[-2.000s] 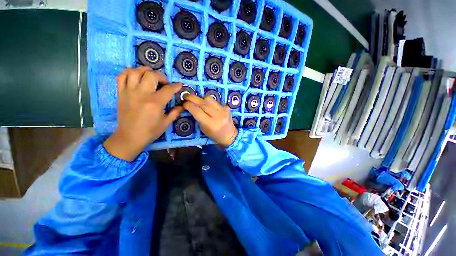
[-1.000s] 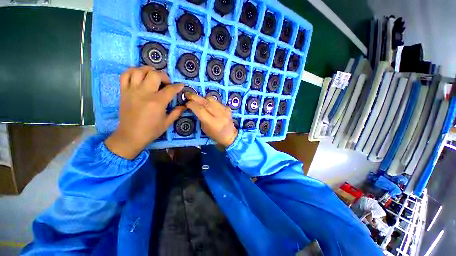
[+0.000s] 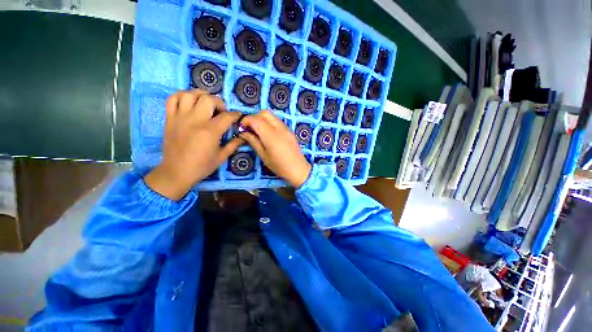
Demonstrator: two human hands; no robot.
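A light-blue foam tray [image 3: 156,65] with square cells holds many round black parts, one per cell; the leftmost column shows no parts. My left hand [image 3: 191,139] and my right hand [image 3: 279,148] meet at the fingertips over a cell near the tray's near edge. Between them is a black part [image 3: 241,128], mostly hidden by the fingers; a small shiny spot shows on it. Another black part [image 3: 242,163] sits in the cell just below the fingertips.
The tray lies on a dark-green bench [image 3: 55,84] with pale strips. At right stand upright grey, white and blue boards [image 3: 483,152] with a white label. Beyond are a red bin [image 3: 454,255] and a white rack [image 3: 529,285]. A brown box-like surface [image 3: 49,194] is at lower left.
The tray's left side appears slightly further right in the view. My right fingers have lifted and curled at the part; my left hand has shifted slightly right with the view.
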